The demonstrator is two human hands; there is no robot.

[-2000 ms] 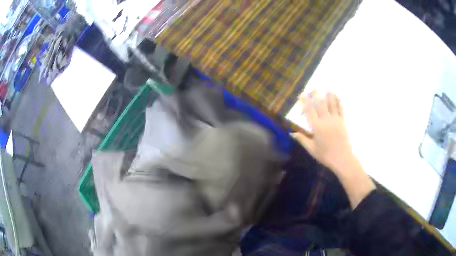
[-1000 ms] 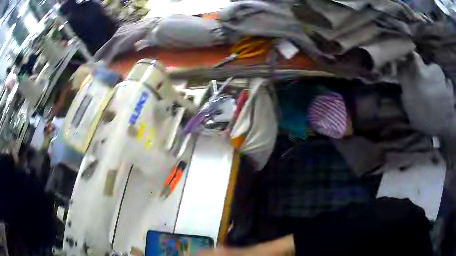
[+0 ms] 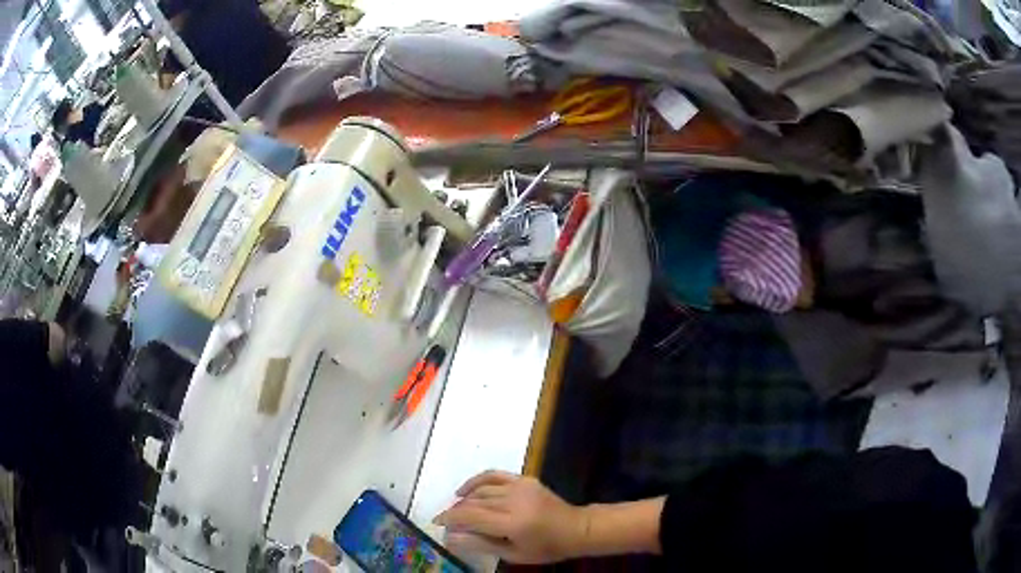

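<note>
My right hand (image 3: 515, 518) lies palm down on the white table at the bottom centre, fingers slightly curled, holding nothing visible. A dark sleeve covers its arm. The smartphone (image 3: 394, 539), its screen lit blue with icons, lies just left of my fingertips and is cut off by the bottom edge. The white sewing machine (image 3: 300, 263) with blue lettering and a yellow sticker stands at the left. Orange-red snips (image 3: 419, 386) lie on its bed. The needle area cannot be made out. My left hand is out of view.
Purple-handled tools (image 3: 476, 255) and a pale pouch (image 3: 610, 263) are at the machine's far end. Yellow-handled scissors (image 3: 588, 101) lie on an orange-brown surface. Grey-brown cloth (image 3: 806, 67) is heaped at upper right. A dark-clothed person (image 3: 67, 414) is at left.
The view has swung from the green crate and cloth to the machine. Since one second ago, more of my right hand shows and the phone appears lower and angled.
</note>
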